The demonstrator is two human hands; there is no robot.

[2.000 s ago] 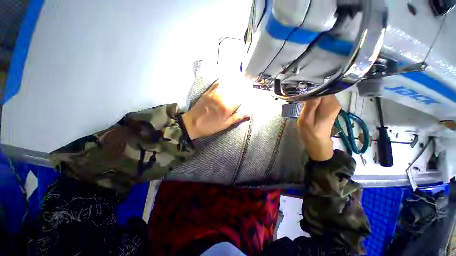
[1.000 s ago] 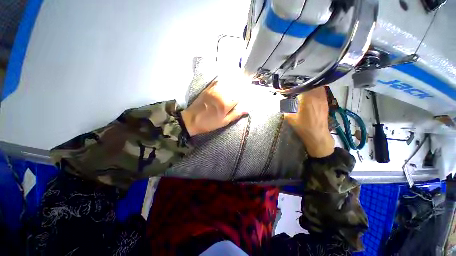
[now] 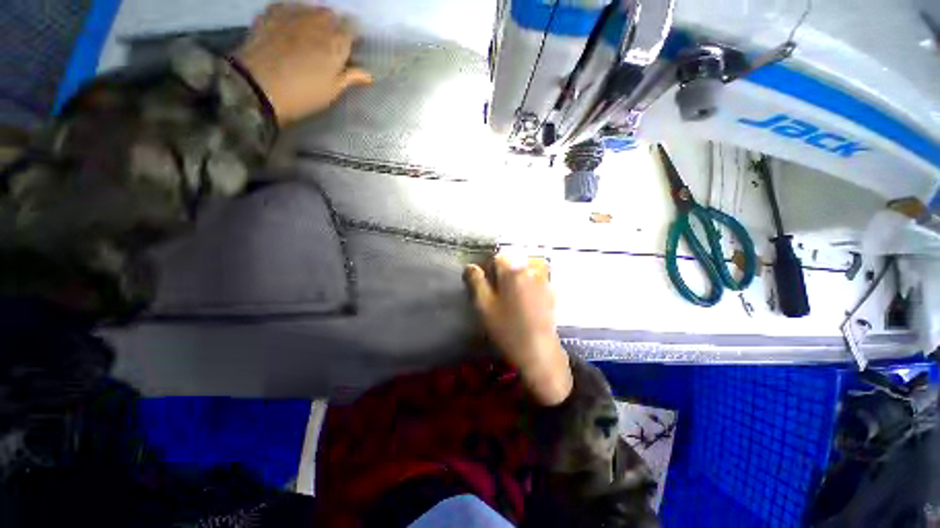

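Note:
A grey garment panel (image 3: 402, 299) lies flat on the table left of the needle area, with dark raised seams running across it. A darker rounded cloth piece, perhaps a pocket bag (image 3: 247, 253), lies on it at the left. My left hand (image 3: 299, 62) rests flat on the panel's far left part, fingers apart. My right hand (image 3: 521, 299) is at the panel's right edge, fingertips bent on the cloth; whether they pinch it is unclear. The presser foot area (image 3: 531, 139) of the sewing machine (image 3: 814, 113) is partly lost in glare.
Green-handled scissors (image 3: 704, 242) and a black-handled screwdriver (image 3: 789, 273) lie right of the needle. A small tan patch (image 3: 601, 218) is on the table bed. Blue crates (image 3: 763, 423) stand below the table's front edge (image 3: 711, 349).
The panel has turned and spread to the left, out from under the needle area. My left hand has moved far up and left; my right hand has moved left and nearer the front edge.

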